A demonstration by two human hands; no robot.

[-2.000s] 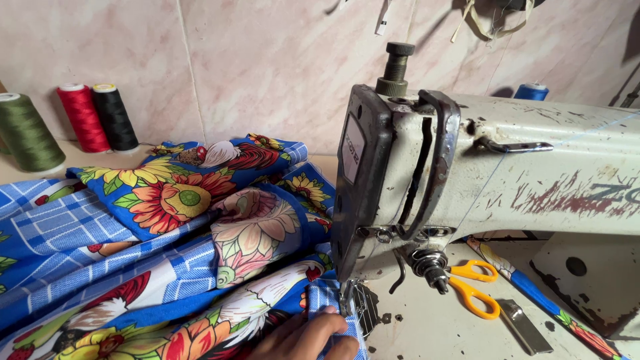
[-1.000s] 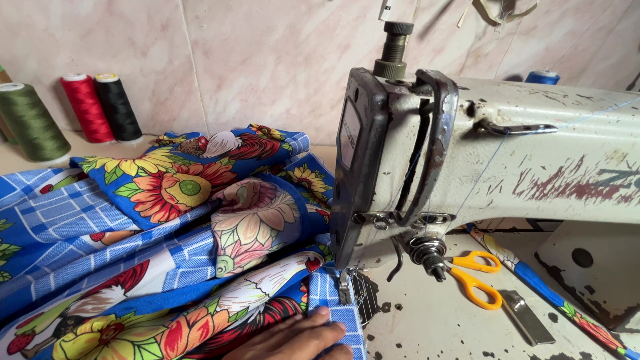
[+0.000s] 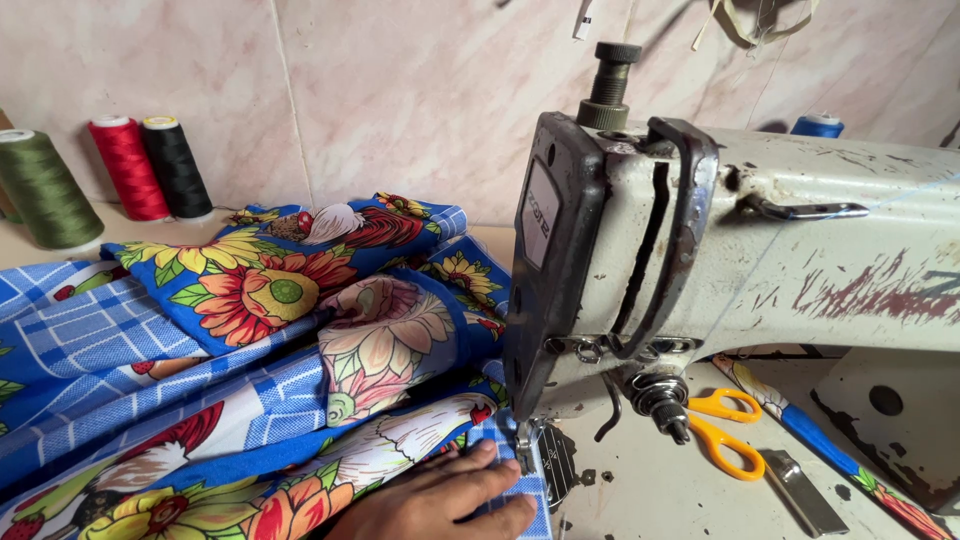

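My left hand (image 3: 450,499) lies palm down at the bottom centre, its fingers spread on blue checked cloth beside the presser foot (image 3: 525,442). The edge of that cloth runs under the foot, beside the needle plate (image 3: 556,461). Bunched to the left is the rest of the fabric (image 3: 285,292), printed with flowers and roosters on blue. A worn cream sewing machine (image 3: 795,262) stands over the work, its dark face plate (image 3: 555,262) towards the cloth. My right hand is out of view.
Orange-handled scissors (image 3: 726,446) and a metal piece (image 3: 806,495) lie right of the needle area, near a printed fabric strip (image 3: 817,431). Green (image 3: 49,191), red (image 3: 129,169) and black (image 3: 178,169) thread cones stand by the tiled wall; a blue one (image 3: 817,125) is behind the machine.
The fingers of my left hand, closer together two seconds ago, are now spread flatter on the cloth. The bunched fabric lies much as before.
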